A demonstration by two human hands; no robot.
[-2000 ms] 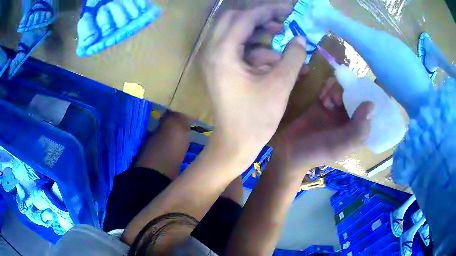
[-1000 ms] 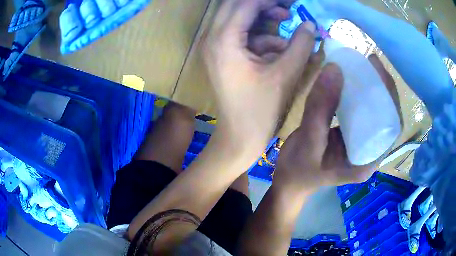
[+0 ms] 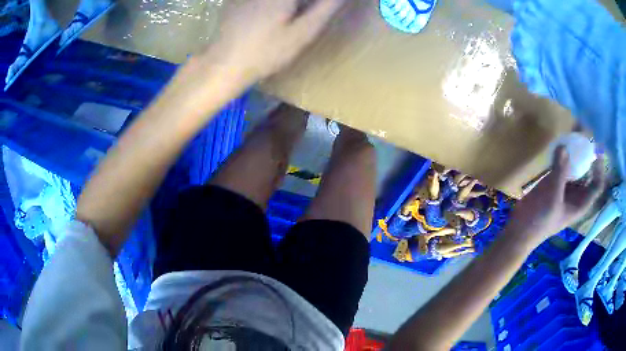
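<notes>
My right hand [image 3: 559,199] is at the right and is closed round the white glue bottle [image 3: 578,156], seen end-on; its nozzle is not visible. My left hand [image 3: 264,34] is at the top edge over the bench, blurred, with fingertips cut off, so its hold cannot be told. A pale blue figure lower body in baggy shorts [image 3: 570,58] lies at the upper right. A sandalled foot [image 3: 410,12] with dark blue straps shows at the top edge, right of my left hand and apart from it.
The brown bench [image 3: 384,89] has shiny glue marks. More sandalled feet [image 3: 34,41] stand upper left. Blue trays [image 3: 48,147] are at the left, one holding pale parts. A floor bin holds orange-tan and blue figure parts [image 3: 446,212]. Stacked trays [image 3: 535,308] and pale legs [image 3: 597,253] are lower right.
My hands have moved apart. My left hand has left the sandalled foot and gone up and left. My right hand has carried the bottle away to the right. The view has shifted.
</notes>
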